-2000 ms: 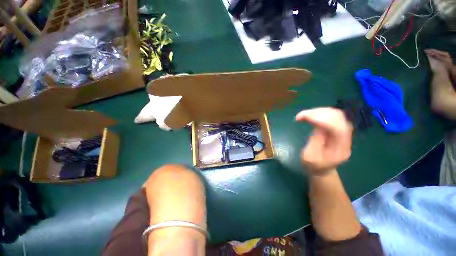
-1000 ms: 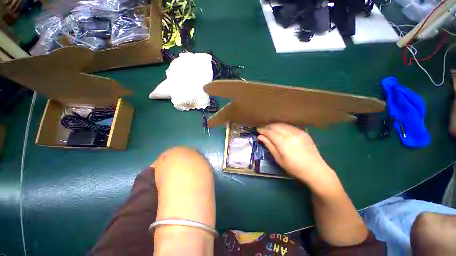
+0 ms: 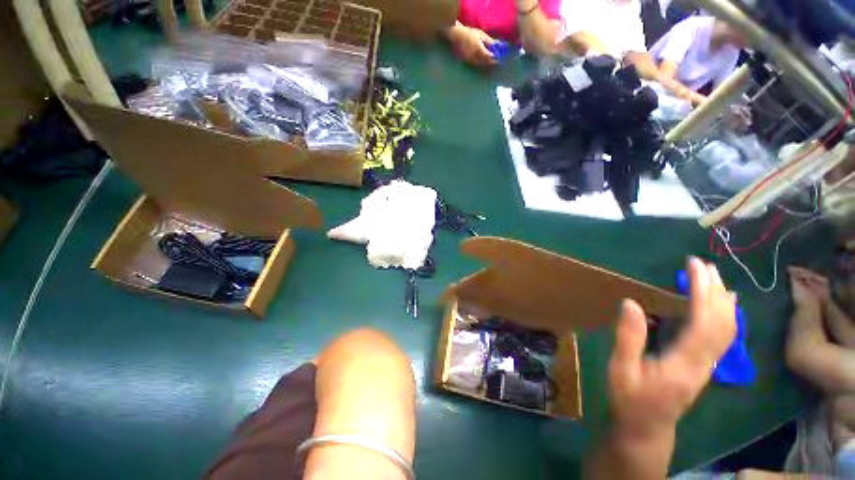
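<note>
An open mailer box stands in front of me, its lid raised at the back. It holds a clear bagged accessory, a black power adapter and a coiled black cable. My right hand is raised just right of this box, empty, with fingers apart. My left forearm with a pale bracelet comes up from the bottom edge and ends in a rounded shape left of the box; no left hand or fingers show. A second open box at the left holds a black adapter and coiled cable.
A white cloth and black cables lie between the boxes. A partitioned carton with bagged parts and yellow-tipped cables are behind. A black adapter heap lies on white sheets. A blue cloth is partly behind my hand. Other people's hands are right and back.
My right hand has come out of the front box and risen to its right, fingers apart. The view has shifted, showing more of the table's far side.
</note>
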